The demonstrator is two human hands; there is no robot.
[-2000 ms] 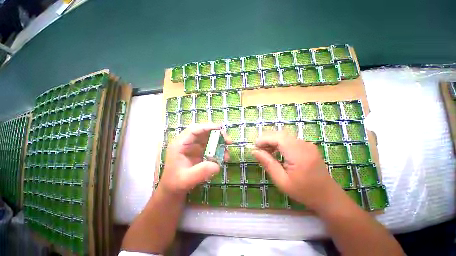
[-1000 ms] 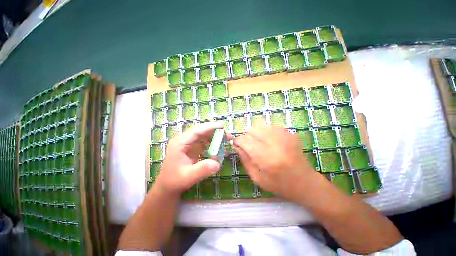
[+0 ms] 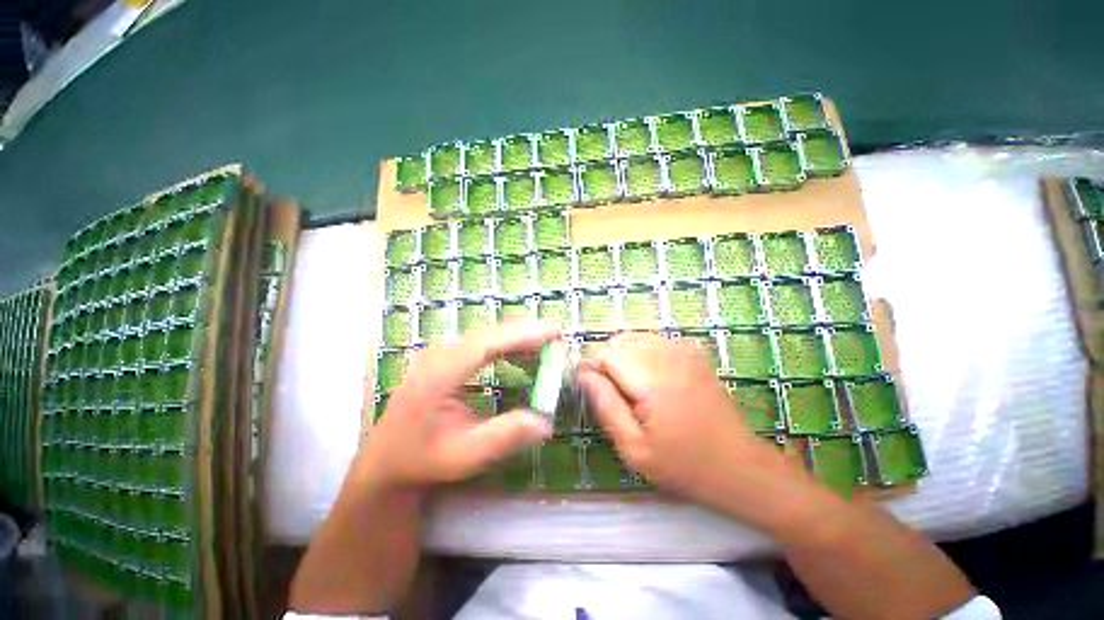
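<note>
A small green circuit board module [image 3: 548,378] is held tilted on edge, with a pale strip along its side facing me. My left hand [image 3: 450,406] grips it between thumb and fingers. My right hand [image 3: 660,406] is beside it, its fingertips pinched together close to the board's right side. Whether the right fingers hold a small tool is too blurred to tell. Below both hands lies a cardboard sheet [image 3: 714,218] bearing rows of green boards, with a bare strip between the upper and lower rows.
Stacked cardboard sheets loaded with green boards [image 3: 127,363] stand at the left. Another loaded sheet [image 3: 1077,248] is cut off at the right edge. White padding [image 3: 969,339] lies under the central sheet. A dark-green surface [image 3: 545,61] runs along the far side.
My right hand has moved left, up to the board in my left hand. The board stays in my left hand. The whole view has shifted slightly.
</note>
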